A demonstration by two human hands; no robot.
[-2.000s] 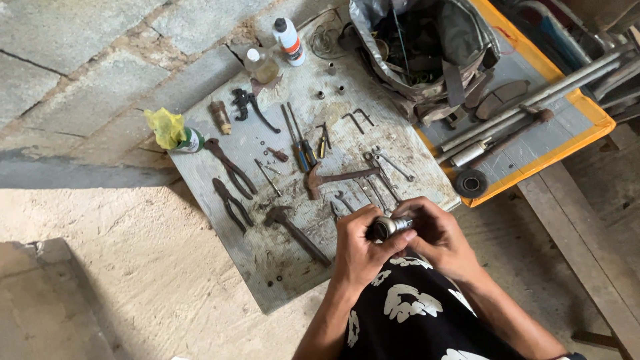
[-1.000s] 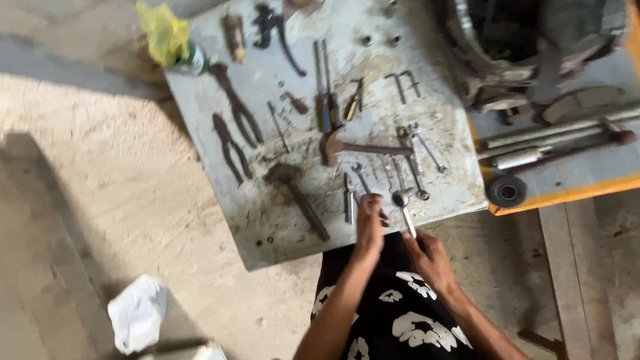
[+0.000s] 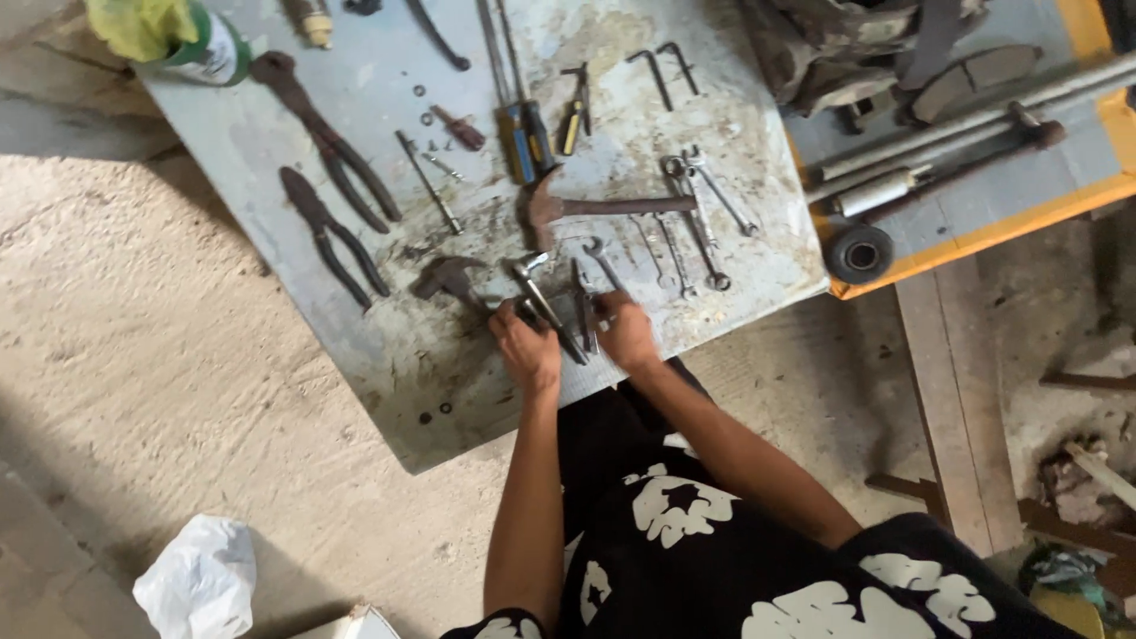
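Observation:
My left hand [image 3: 528,353] is low over the table's front edge, its fingers at the handle end of a rusty claw hammer [image 3: 454,282]; its grip is partly hidden. Between my hands a chrome-headed tool, seemingly a socket wrench [image 3: 552,306], lies slanted. My right hand [image 3: 627,334] is bent down beside slim pliers [image 3: 580,297] and the lower end of a combination wrench [image 3: 603,264]; its fingertips are hidden. Above lies a second claw hammer [image 3: 621,207], with several wrenches [image 3: 708,204] to its right. Screwdrivers [image 3: 524,142] and hex keys [image 3: 664,78] lie farther back.
At the left of the worn table [image 3: 355,355] are two pairs of pliers [image 3: 333,235] and a green container [image 3: 209,53] with yellow material. On the right, an orange-edged surface [image 3: 967,232] holds metal rods, a black roller [image 3: 859,255] and a bag [image 3: 825,44]. A white plastic bag [image 3: 200,577] lies on the floor.
Both hands have moved left along the front edge. A second ago my right hand held a chrome-headed tool; one like it now lies between my hands.

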